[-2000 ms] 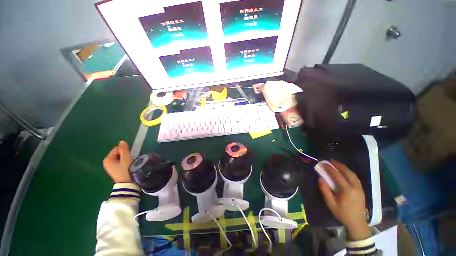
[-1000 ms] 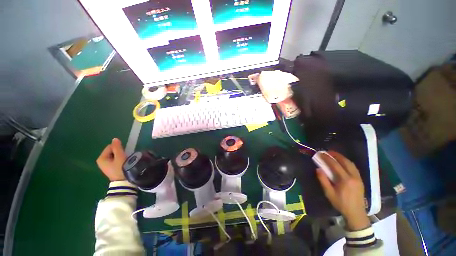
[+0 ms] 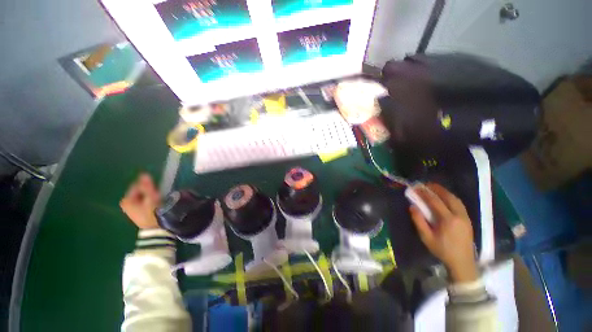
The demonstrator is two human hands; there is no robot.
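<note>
Several white security cameras with black round fronts stand in a row on the green bench: one at the left (image 3: 188,215), one beside it (image 3: 248,211), one in the middle with a pinkish lens ring (image 3: 299,192), and one at the right (image 3: 357,211). My right hand (image 3: 444,227) rests on the white mouse (image 3: 419,203) and holds it. My left hand (image 3: 141,200) is beside the leftmost camera, fingers curled, blurred, with nothing visible in it. The monitor (image 3: 272,52) shows four teal and black panes on white.
A white keyboard (image 3: 272,141) lies below the monitor, with a yellow tape roll (image 3: 185,137) at its left and a pale crumpled bundle (image 3: 358,102) at its right. A large black case (image 3: 454,104) stands at the right. White cables run from the camera feet over yellow tape strips (image 3: 311,268).
The view has tilted and shifted, so the bench things sit higher in the picture and the monitor's top is cut off. My right hand stays on the mouse; my left hand stays beside the leftmost camera.
</note>
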